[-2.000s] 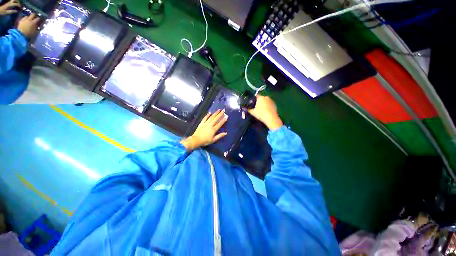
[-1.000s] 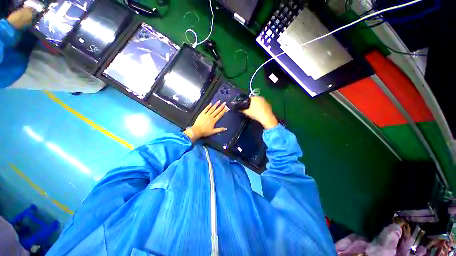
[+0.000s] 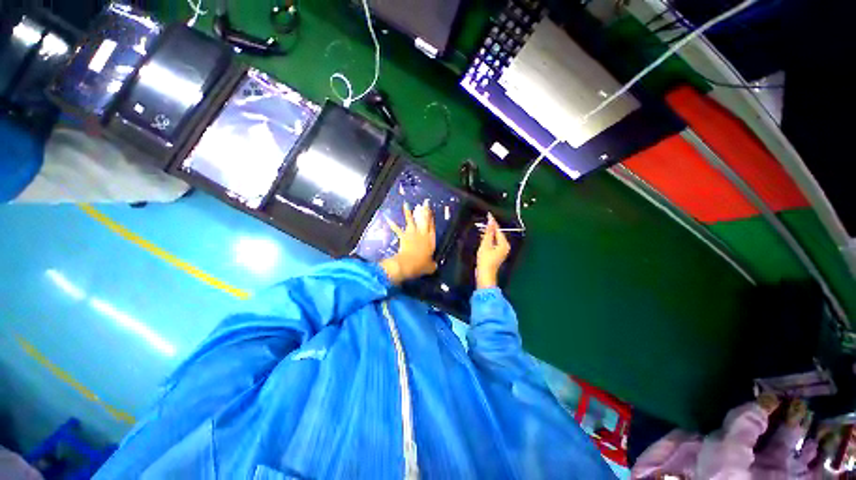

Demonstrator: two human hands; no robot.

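A tablet back with shiny glare lies in the left slot of the nearest black tray. My left hand rests on it with fingers spread. A dark tablet lies in the slot to its right. My right hand is above that slot and pinches the end of a white cable between fingertips. The plug itself is too small to make out. A black handheld scanner lies on the green mat just behind the tray.
More trays with a filmed tablet and a glossy black tablet run to the upper left. Behind are a black cable, a keyboard and a pale sheet. A person's blue sleeve is at the left edge.
My right hand has let go of the black scanner, moved toward me and right, and taken the white cable's end. My left hand has shifted slightly right on the tablet.
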